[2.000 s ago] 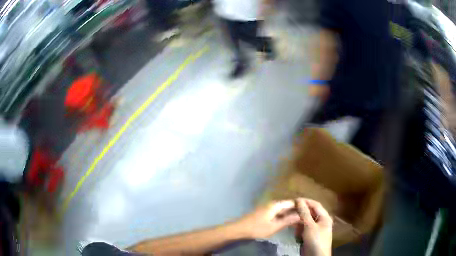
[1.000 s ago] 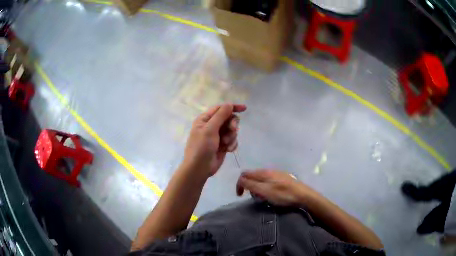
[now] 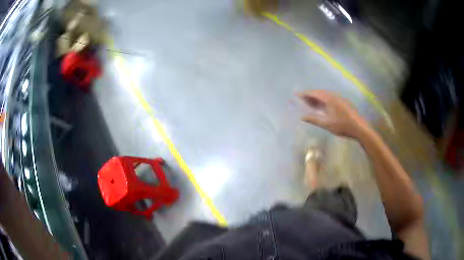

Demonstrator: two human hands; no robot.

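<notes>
My right hand [image 3: 333, 112] is raised over the grey floor, right of the middle. It is slightly blurred, its fingers are apart and nothing shows in it. Only my left forearm shows at the lower left edge, beside the bench; the hand itself is cut off. A short thin dark line [image 3: 128, 52] shows at the upper left, across the yellow floor line; whether it is the cord I cannot tell.
A red stool [image 3: 114, 182] lies tipped or is seen at a slant beside the green-edged bench [image 3: 43, 167] on the left. Another red stool [image 3: 80, 68] is farther up. Yellow lines [image 3: 170, 144] cross the floor. My foot [image 3: 314, 154] is below my right hand.
My hands have moved apart from in front of my body. The left has gone out past the left edge; the right has moved right and up. The view has turned and the left bench is closer.
</notes>
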